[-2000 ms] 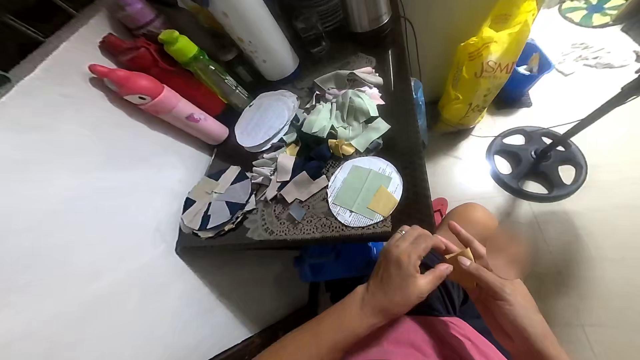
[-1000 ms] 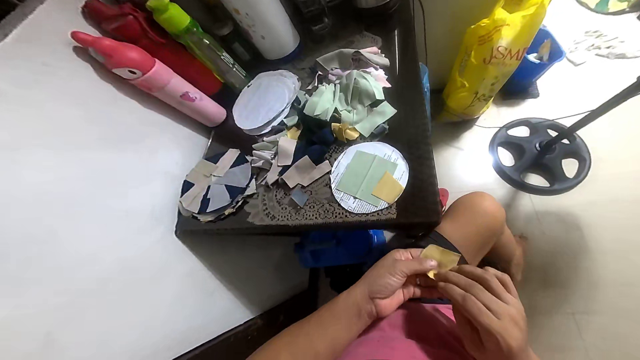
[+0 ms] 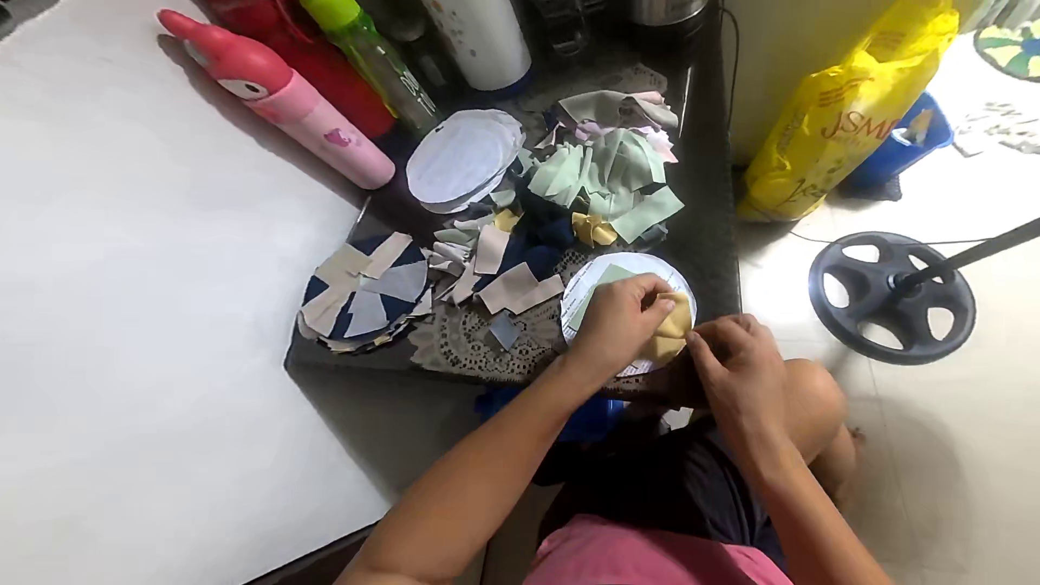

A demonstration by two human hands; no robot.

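Over the right-hand paper disc, at the dark table's front edge, my left hand pinches a yellow fabric piece between thumb and finger. My right hand touches the same piece's right edge with its fingertips. Beneath my left hand lies a pale green fabric square on the disc, partly hidden. Yellow cloth also shows lower on the disc, partly covered. A stack of fabric-covered discs sits at the table's left corner, and a small grey-blue scrap rests on the lace cloth.
Green fabric scraps and beige scraps are heaped behind the disc. White paper circles, a pink bottle and a green-capped bottle stand or lie farther back. On the floor at right are a yellow plastic bag and a round black stand base.
Both hands have moved up from over the lap to the paper disc on the table, bringing a yellow piece with them. My left hand now covers part of the green square.
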